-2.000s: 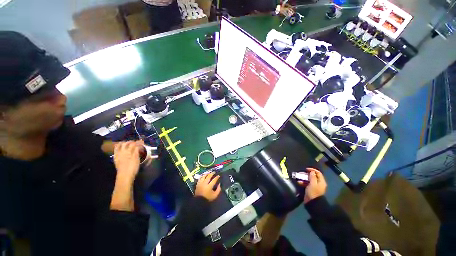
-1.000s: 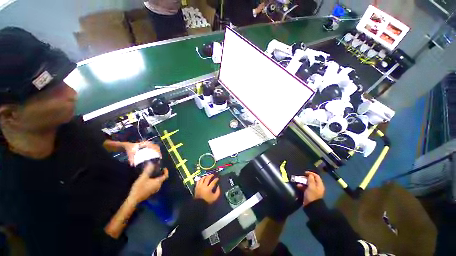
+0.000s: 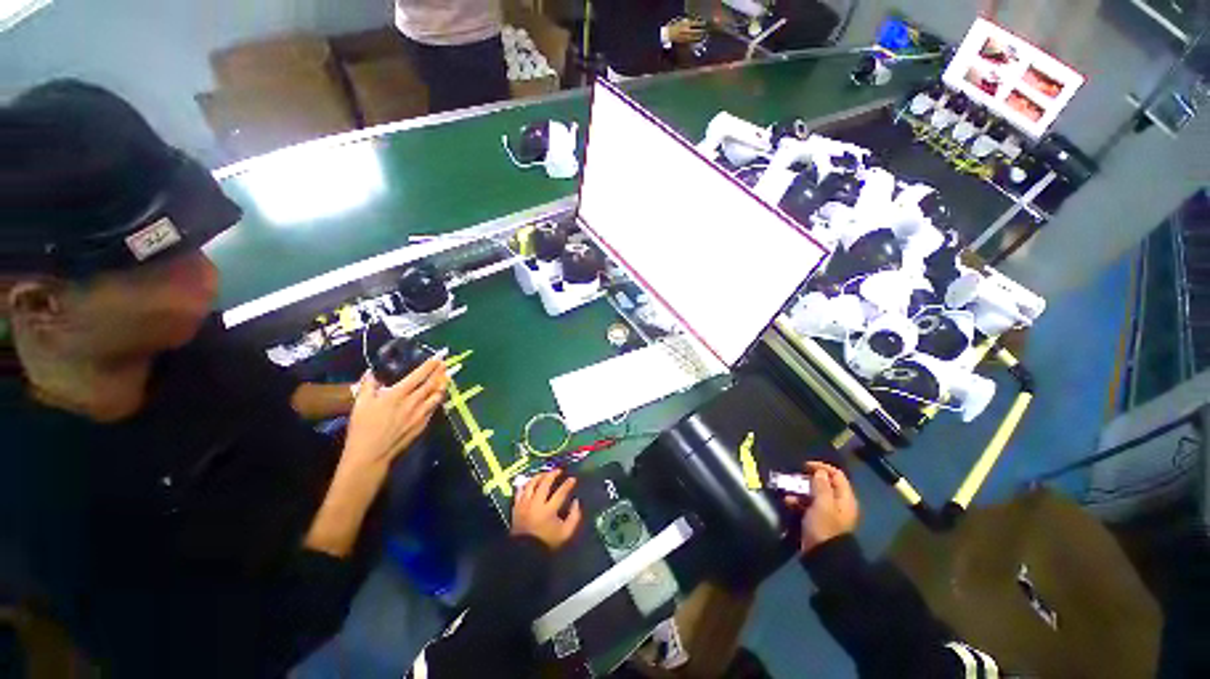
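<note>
My right hand (image 3: 829, 507) pinches a small whitish piece (image 3: 790, 483) beside a large glossy black housing (image 3: 717, 467) with a yellow mark on top. My left hand (image 3: 544, 508) lies palm down on the black mat with curved fingers; whatever is under it is hidden. A green plate (image 3: 618, 528) with a round mark lies right of it, and a long white strip (image 3: 613, 580) lies nearer me. The monitor (image 3: 697, 219) shows a blank white screen above the white keyboard (image 3: 624, 381).
White-and-black cameras (image 3: 882, 342) are piled right of the monitor. A yellow-black pipe frame (image 3: 993, 448) stands at the right. A co-worker (image 3: 146, 438) in a black cap handles a dark round part (image 3: 401, 358) at the left. Yellow tape (image 3: 467, 422) and a thin ring (image 3: 545, 434) lie on the bench.
The red window has gone from the monitor. The co-worker's hands have moved to the bench edge. A camera on the green conveyor has shifted left. My hands stay nearly in place.
</note>
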